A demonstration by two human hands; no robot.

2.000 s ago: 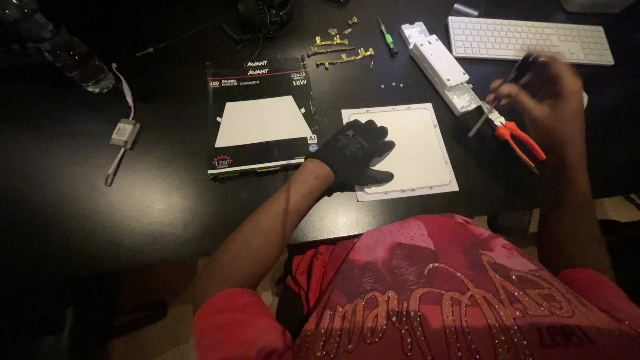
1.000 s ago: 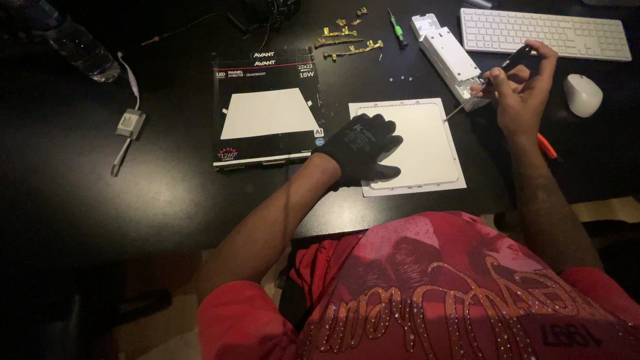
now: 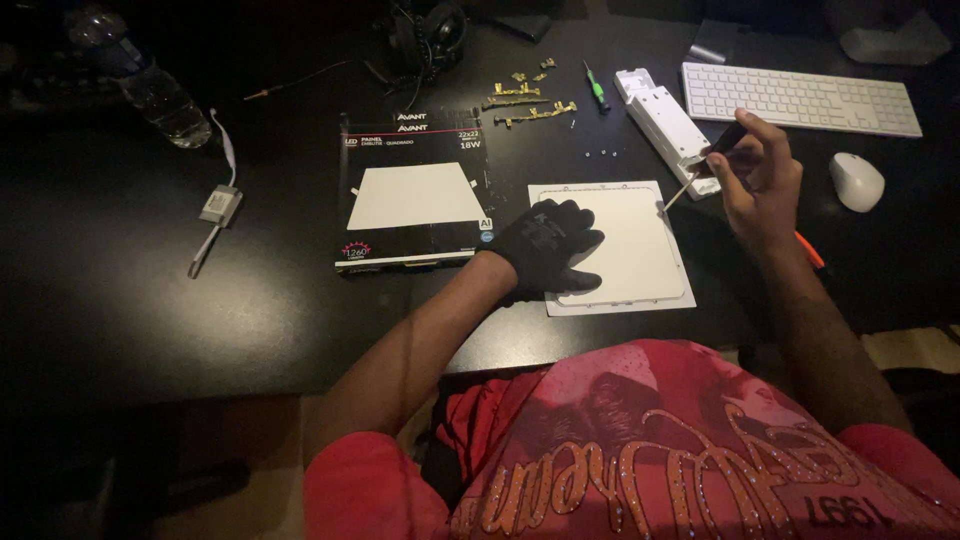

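My left hand (image 3: 551,247), in a black glove, lies with fingers spread on the left part of a square white LED panel (image 3: 634,247), pressing on it. Bare and raised at the right, my right hand (image 3: 761,176) grips the dark handle of a screwdriver (image 3: 684,193). Its thin shaft points down and left, with the tip at the panel's upper right edge. A long white plastic housing (image 3: 667,127) lies behind that hand. Left of the panel is the black LED panel box (image 3: 412,244). Small screws (image 3: 603,153) lie above the panel.
Brass strips (image 3: 534,114) and a green screwdriver (image 3: 596,88) lie farther back. At the right are a white keyboard (image 3: 802,97), a white mouse (image 3: 856,181) and an orange handle (image 3: 810,251) partly behind my forearm. An LED driver (image 3: 220,206) and a plastic bottle (image 3: 161,101) are at the left.
My right hand, earlier above the red-orange pliers with the screwdriver, has brought its tip to the panel's right edge. My left hand stays on the panel.
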